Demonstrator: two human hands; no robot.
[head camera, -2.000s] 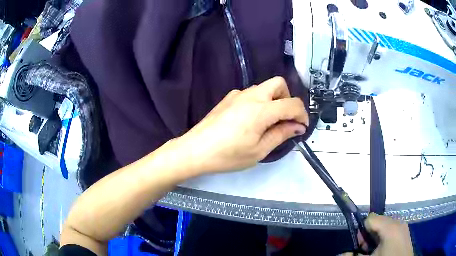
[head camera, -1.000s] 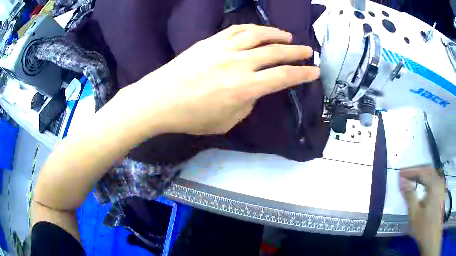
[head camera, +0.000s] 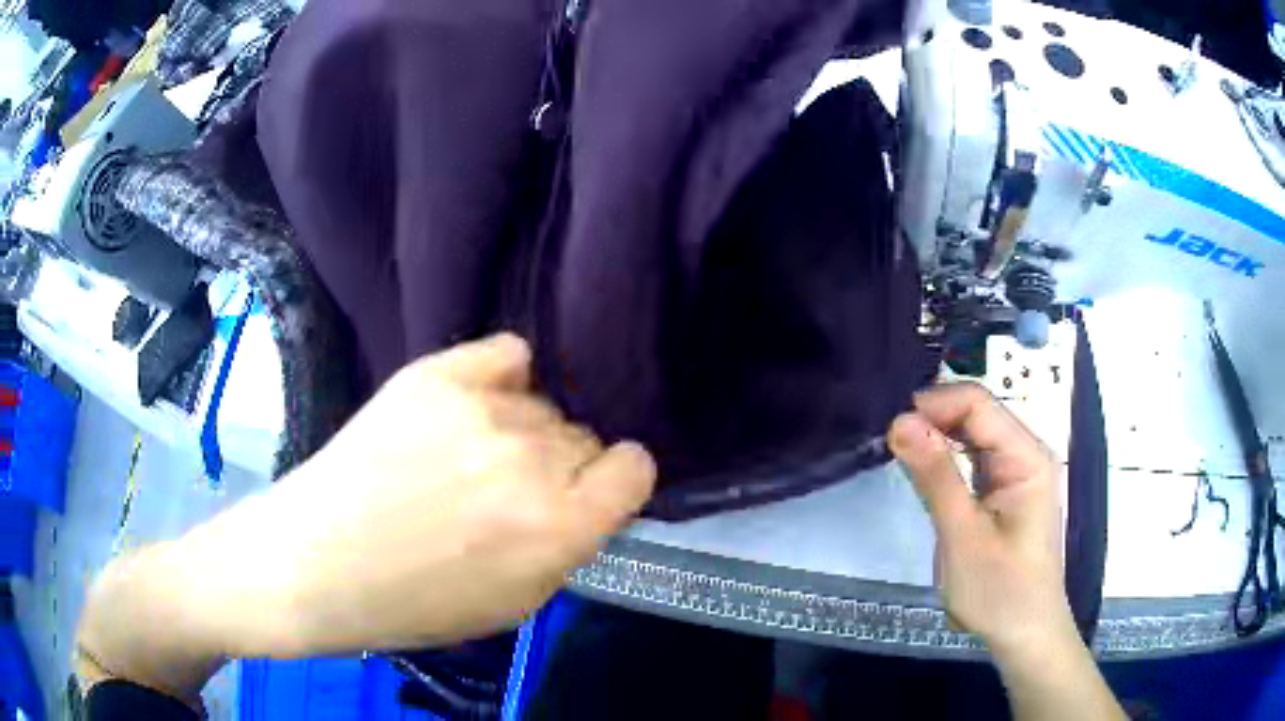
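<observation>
The dark purple lining (head camera: 620, 240) lies over the white table left of the sewing machine's needle area. My left hand (head camera: 465, 493) holds its lower edge near the front of the table, back of the hand up. My right hand (head camera: 986, 493) pinches the lining's right corner between thumb and forefinger, just below the presser foot (head camera: 958, 331). A zipper-like line runs along the lower edge between my hands. A small puller (head camera: 543, 116) shows on the upper part. The fingertips of my left hand are partly hidden.
The white Jack machine head (head camera: 1127, 211) stands right. A dark strip (head camera: 1087, 479), thread ends (head camera: 1201, 504) and scissors (head camera: 1251, 465) lie right of my right hand. A ruler strip (head camera: 789, 609) follows the front edge. Plaid cloth (head camera: 226, 226) and a fan box (head camera: 113, 197) are left.
The scissors have left my right hand and lie on the table at right. My right hand has moved left onto the lining corner. My left hand has moved down to the lining's edge, which is spread out.
</observation>
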